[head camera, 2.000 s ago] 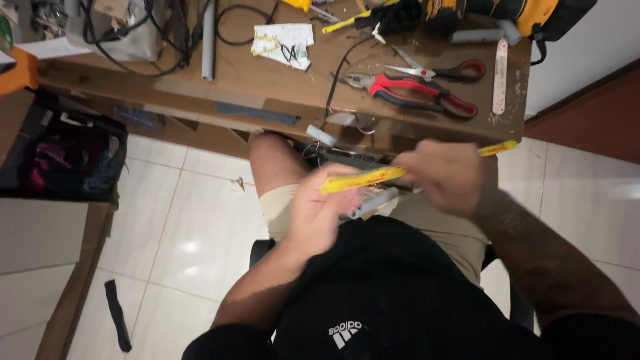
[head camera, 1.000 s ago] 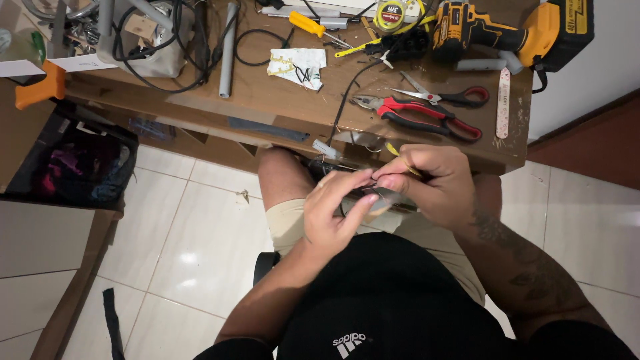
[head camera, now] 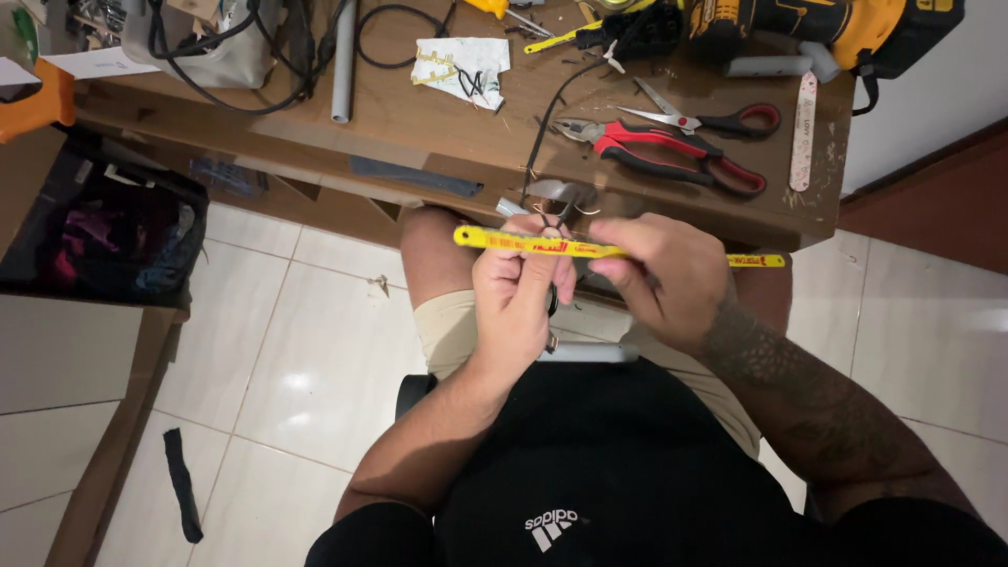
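Observation:
In my right hand [head camera: 669, 276] is a yellow hacksaw blade [head camera: 543, 244], gripped near its right part and lying across the fingers of my left hand [head camera: 520, 291]. My left hand pinches a dark cable [head camera: 553, 216] just behind the blade; what else its fingers hold is hidden. Thin copper-coloured wires show near the fingertips. A grey plastic tube [head camera: 587, 352] lies at my lap below the hands. Combination pliers [head camera: 661, 153] with red and black handles and scissors [head camera: 701, 120] rest on the desk beyond my right hand.
On the brown desk [head camera: 441, 142] are a yellow and black cordless drill [head camera: 795, 24], a nail file [head camera: 803, 130], grey tube pieces [head camera: 768, 66], a long grey tube [head camera: 343, 63], black cables and a white paper piece [head camera: 480, 63]. An open drawer [head camera: 118, 228] holds cloth at the left.
One second ago my hands were together at the fingertips, with the blade mostly out of sight. The blade now lies across my left fingers, and my right hand is farther to the right.

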